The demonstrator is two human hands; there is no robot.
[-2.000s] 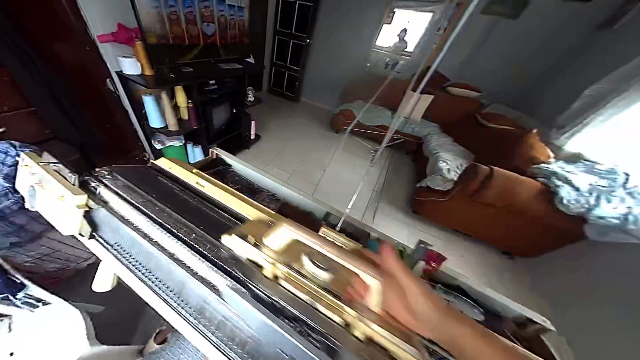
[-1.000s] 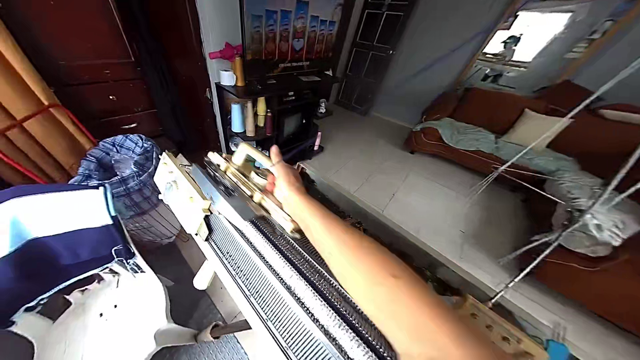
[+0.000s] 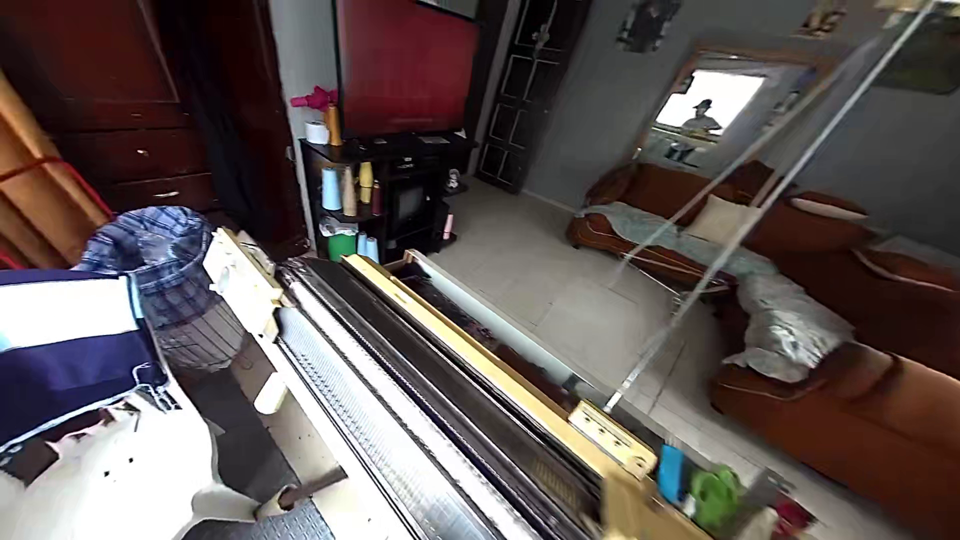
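Neither my left hand nor my right hand can be made out. A knitting machine runs diagonally from the centre left to the bottom edge, with rows of needles along its metal bed. At its far left end sits a cream carriage part. A blurred cream part, seemingly the main carriage, is cut off at the bottom edge. Beside the rear yellow rail is a cream block, where the slanting yarn mast stands. Navy and white fabric lies over a white chair at the left.
Behind the machine runs a long tray; blue and green items lie near its right end. A cloth-lined wire basket stands at the left. Yarn cones fill a black TV stand. Brown sofas stand at the right.
The right hand, on the carriage near the bed's far left end one second ago, has left the view there. The carriage is gone from that end. The television picture has turned red.
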